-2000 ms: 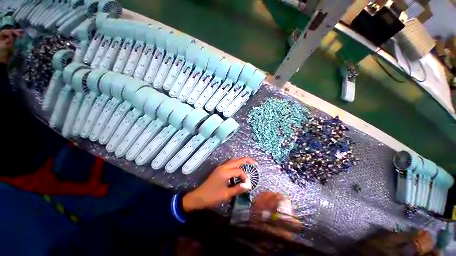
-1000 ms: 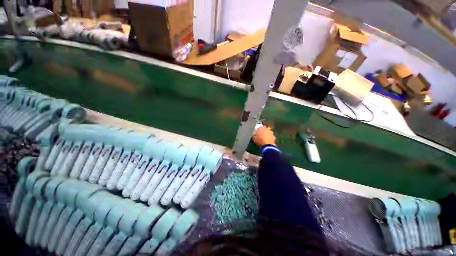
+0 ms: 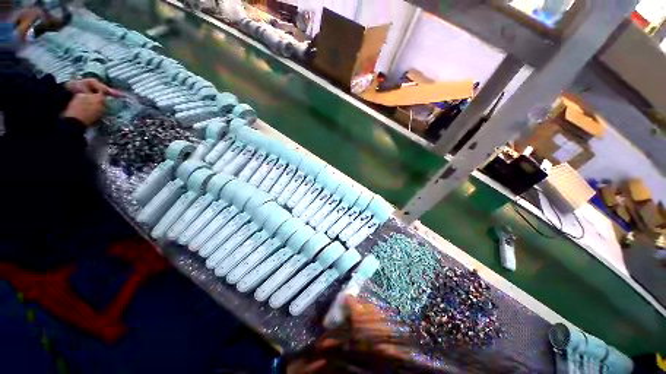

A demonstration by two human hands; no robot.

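Observation:
A mint handheld fan (image 3: 350, 288) is held tilted at the near end of the front fan row (image 3: 248, 245). My left hand (image 3: 321, 355), low in the picture and blurred, is around its pale handle. A second blurred hand shape beside the fan looks like my right hand (image 3: 376, 325); its fingers cannot be made out. The loose mint parts (image 3: 405, 270) lie just beyond the hands. The dark and metallic parts (image 3: 461, 307) lie to their right on the shiny film.
A back row of fans (image 3: 292, 179) runs beside the green conveyor belt (image 3: 350, 146), which carries a single fan (image 3: 506, 248). A metal post (image 3: 467, 157) stands at the bench edge. A small fan batch (image 3: 584, 350) is at right. Another person's hands (image 3: 87, 102) work at upper left.
The arm that reached over to the belt is back at the bench. A fan is now held by the front row. The view has swung left, showing the other person's hands.

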